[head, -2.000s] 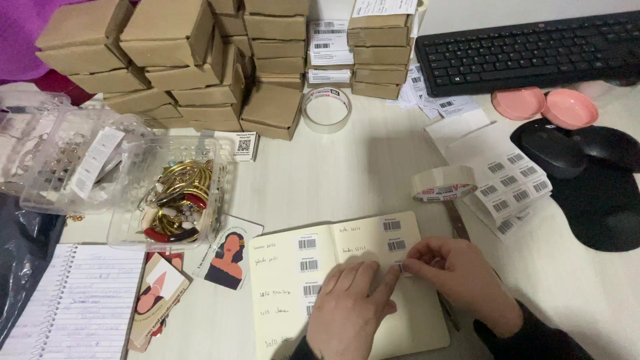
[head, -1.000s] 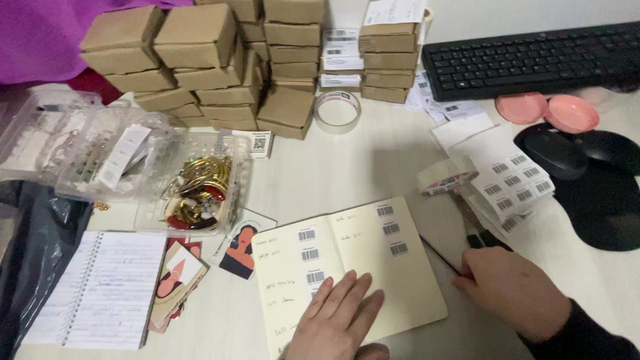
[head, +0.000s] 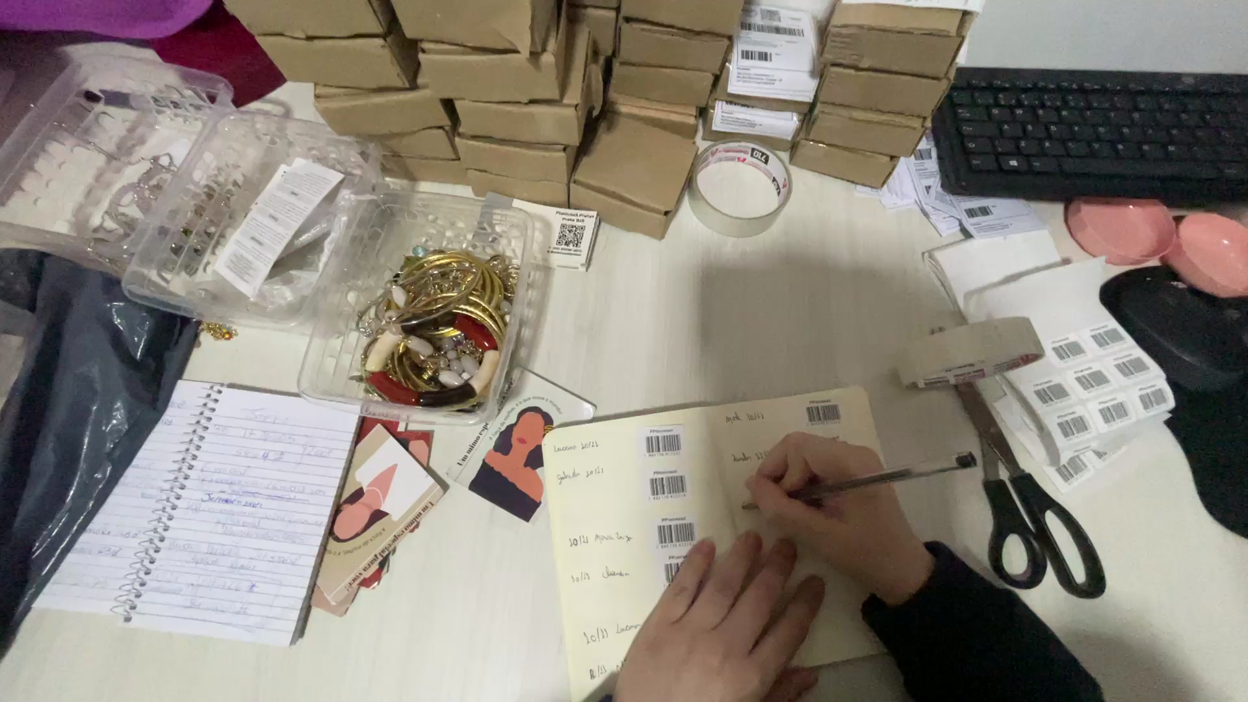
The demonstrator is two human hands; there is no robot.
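An unlined notebook (head: pixel 595 468) lies spread on the table, with barcode stickers and handwriting on both pages. My left hand (head: pixel 726 624) rests flat across its lower middle, fingers slightly apart, covering part of a sticker. Between the fingertips of my right hand (head: pixel 829 502) is a clear ballpoint pen (head: pixel 887 478), its tip at the right page; the hand hides some of that page. Black-handled scissors (head: pixel 1014 487) lie right of the notebook, blades under a tape roll (head: pixel 970 353). A folded strip of barcode stickers (head: pixel 1102 380) is beside them.
Stacked cardboard boxes (head: pixel 517 117) and another tape roll (head: pixel 741 190) stand at the back. Plastic cases, one with bangles (head: pixel 439 331), a spiral notebook (head: pixel 195 507) and illustrated cards (head: pixel 512 453) are on the left. A keyboard (head: pixel 1092 132) and mouse (head: pixel 1180 312) sit at right.
My right hand placed a sticker on the right page, then moved off to the pen beside the notebook. Now it is back over that page with the pen. The view has come closer.
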